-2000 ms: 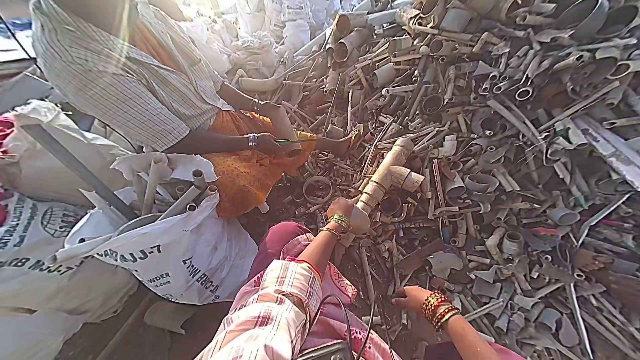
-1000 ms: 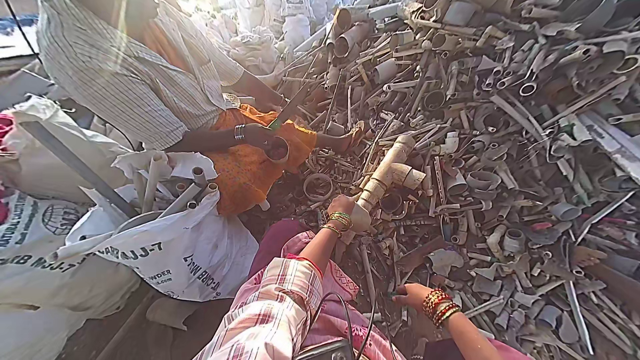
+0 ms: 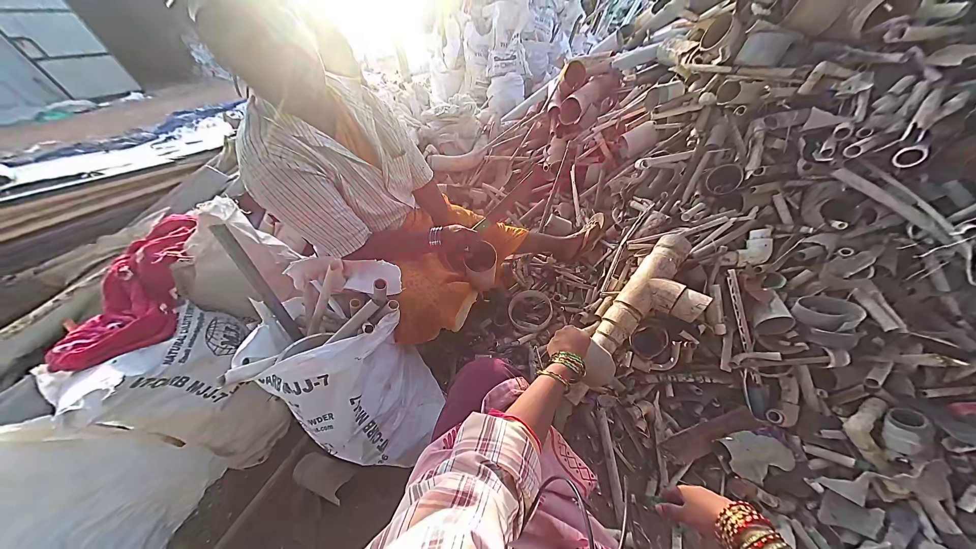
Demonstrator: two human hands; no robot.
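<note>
My left hand (image 3: 570,346), with green and gold bangles at the wrist, is closed on the near end of a plastic pipe with a tee fitting (image 3: 639,293). The pipe slants away up and right over the scrap, its side branch pointing right. My right hand (image 3: 690,507), with red and gold bangles, is low at the right over the scrap pile; its fingers are partly hidden, and whether it holds anything cannot be told. A loose pipe ring (image 3: 530,310) lies beyond my left hand.
A seated person (image 3: 335,168) at the upper left holds a short pipe piece (image 3: 480,263). White woven sacks (image 3: 358,396) stand at the left, one holding pipe lengths. A red cloth (image 3: 126,293) lies on another. Heaped pipe scrap (image 3: 831,305) covers the right side.
The view has swung left. The other person's short pipe piece has turned, its round opening now showing. My left hand stays on the tee pipe.
</note>
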